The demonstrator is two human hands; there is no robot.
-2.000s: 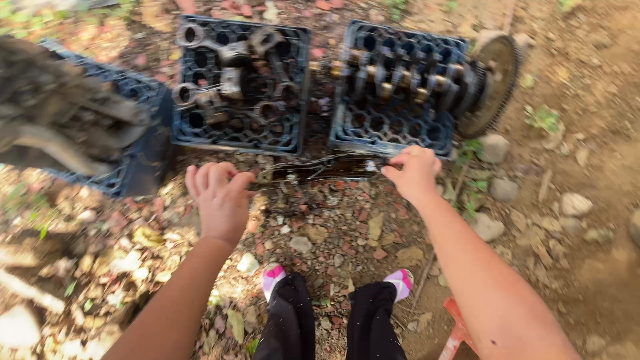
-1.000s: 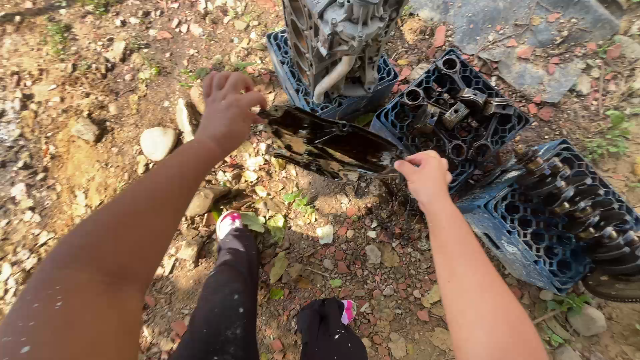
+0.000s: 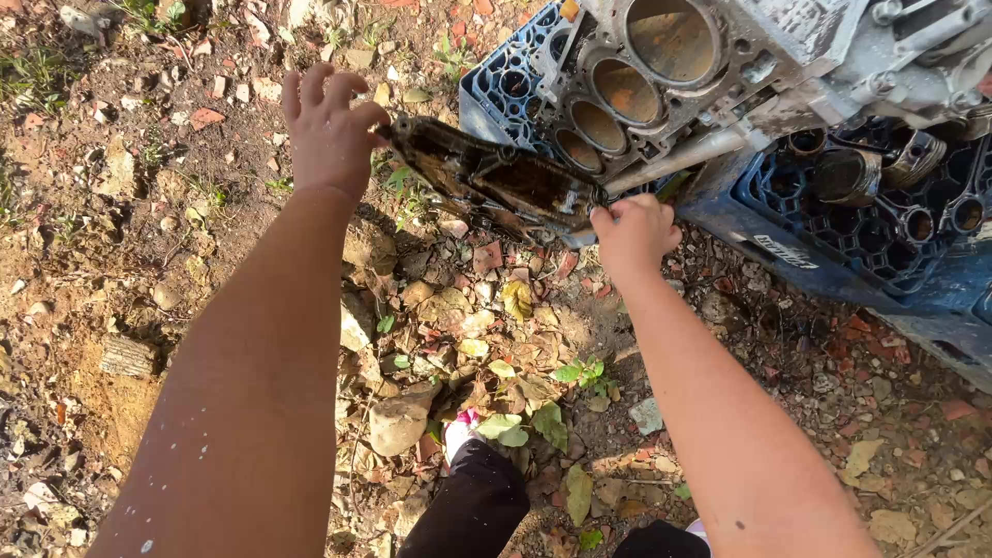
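An oily dark metal engine cover (image 3: 504,180) hangs above the ground between my hands, tilted down to the right. My left hand (image 3: 329,128) pinches its upper left corner between thumb and fingers. At its right end, my right hand (image 3: 637,232) grips the edge. Just behind the cover stands an engine block (image 3: 651,85) with several open cylinder bores, resting on a blue plastic crate (image 3: 504,85). Whether the cover touches the block or crate, I cannot tell.
A second blue crate (image 3: 821,256) at the right holds oily pistons (image 3: 849,174) and connecting rods (image 3: 918,225). Stones (image 3: 399,422), brick pieces and dry leaves lie around my feet. A short piece of wood (image 3: 128,356) lies at the left.
The view has swung left across the crates toward the engine block, which is now much closer. Both hands have carried the cover along; the crate with the crankshaft is out of view.
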